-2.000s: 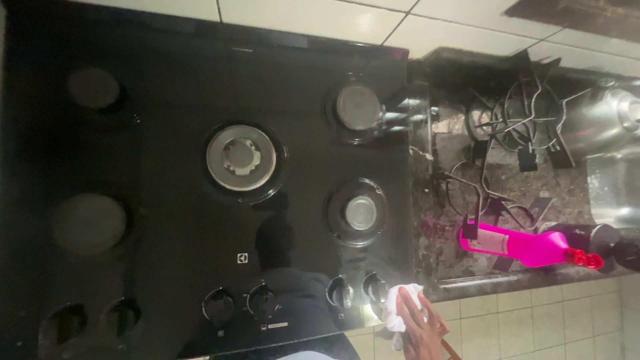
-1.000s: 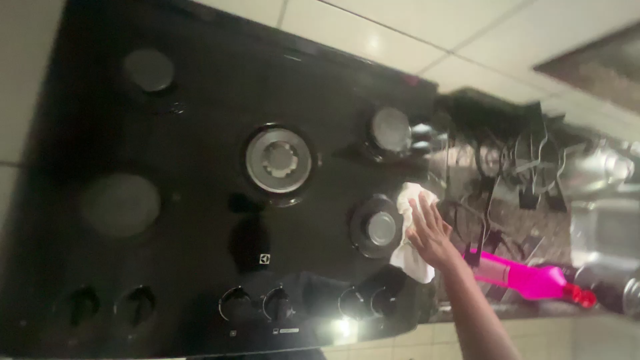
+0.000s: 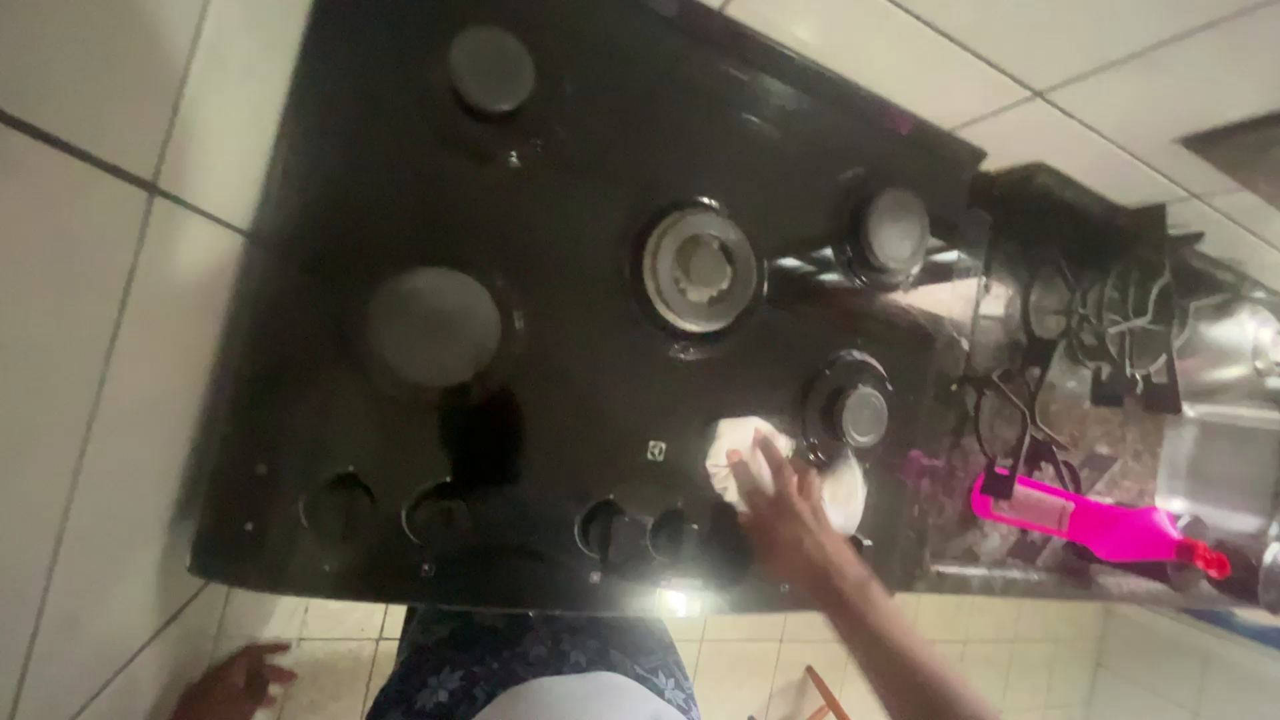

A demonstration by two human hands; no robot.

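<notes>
My right hand [image 3: 785, 505] presses a white cloth [image 3: 738, 455] on the black glass gas cooktop [image 3: 580, 400], left of and below the small front right burner [image 3: 860, 412]. Part of the cloth shows on either side of the fingers. At the lower left edge of the view, my left hand [image 3: 245, 680] hangs beside the cooktop's front edge, fingers somewhat apart and holding nothing. The large central burner [image 3: 703, 268] is above the cloth, and control knobs [image 3: 605, 528] line the front. No grates sit over the burners.
Right of the cooktop, black pan supports [image 3: 1010, 420] rest on a stone counter [image 3: 955, 500]. A bright pink bottle with a red cap [image 3: 1110, 525] lies there, near a metal sink [image 3: 1215, 460]. Tiled walls [image 3: 80, 300] border the back and left sides.
My right hand has moved the cloth from the cooktop's front right corner, past the right burner's side, then left across the glass. My left hand has come into view. The view has shifted and turned.
</notes>
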